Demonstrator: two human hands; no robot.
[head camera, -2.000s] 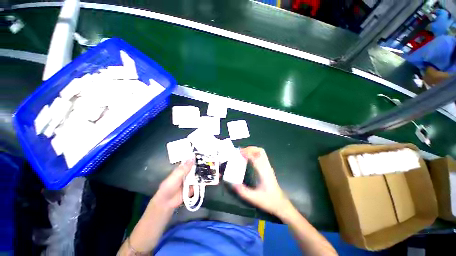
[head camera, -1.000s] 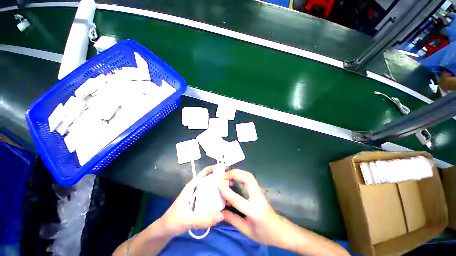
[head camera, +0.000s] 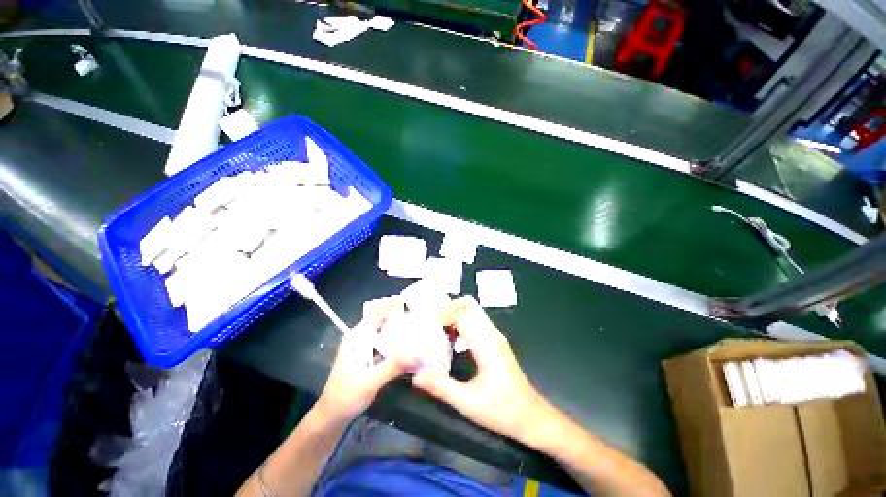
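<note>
A white power adapter (head camera: 416, 338) is held between both hands, over the dark green work surface. My left hand (head camera: 361, 367) is closed on its left side. My right hand (head camera: 478, 374) grips its right side with fingers and thumb. A small dark and reddish patch shows at its right edge; the rest of the inside is hidden. Its white cable (head camera: 323, 307) sticks out up and left past my left hand, with a white end connector. Several loose white covers (head camera: 496, 288) lie on the work surface just beyond the hands.
A blue basket (head camera: 241, 317) full of white covers stands at left. A long white bar (head camera: 205, 105) and a white adapter (head camera: 238, 123) lie behind it. A green conveyor belt (head camera: 544, 184) crosses beyond. A cardboard carton (head camera: 701, 427) with white pieces stands at right, under a metal post (head camera: 811, 283).
The cover and open housing, apart two seconds ago, are now together in both hands. The hands have moved slightly up from a second ago, and the cable end now points up-left. The view has shifted.
</note>
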